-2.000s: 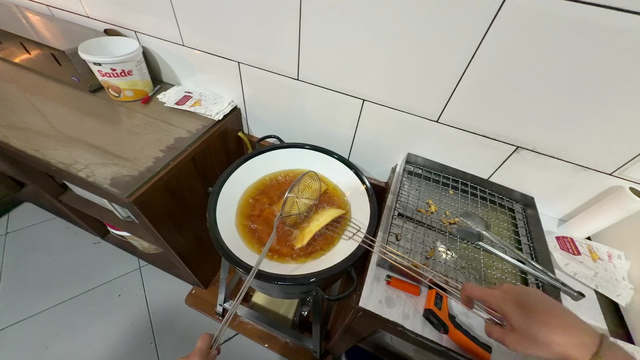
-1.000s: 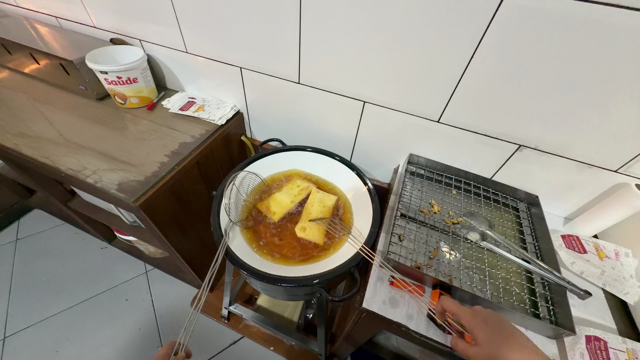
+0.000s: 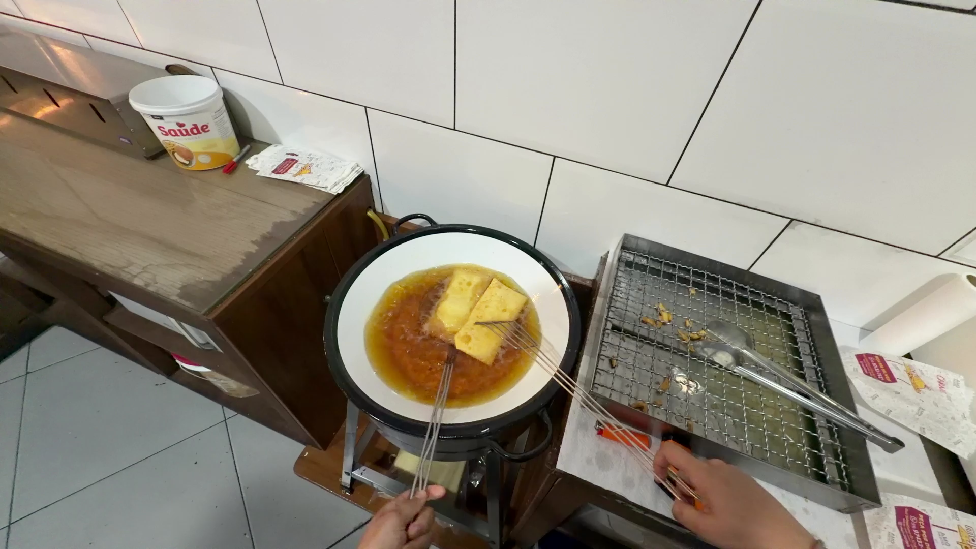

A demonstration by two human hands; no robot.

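Two rectangular pieces of golden fried dough (image 3: 492,320) float close together in brown oil, inside a white enamel pan (image 3: 358,305) with a black rim. My left hand (image 3: 404,521) grips the wire handle of a skimmer (image 3: 435,427), whose head is down in the oil at the near side of the dough and hidden. In my right hand (image 3: 713,488) is a second long wire utensil (image 3: 583,396); its tip touches the right-hand piece of dough.
Right of the pan, metal tongs (image 3: 793,381) and crumbs lie on a wire rack in a steel tray (image 3: 846,335). An orange-and-black tool is partly behind my right hand. On the left counter (image 3: 152,221) stand a plastic tub (image 3: 187,126), a red marker (image 3: 236,159) and printed paper bags (image 3: 305,168).
The skimmer has gone from over the oil to the pan's left side, then down into the oil nearer me. Two flat pieces of dough now show where one was seen at first.
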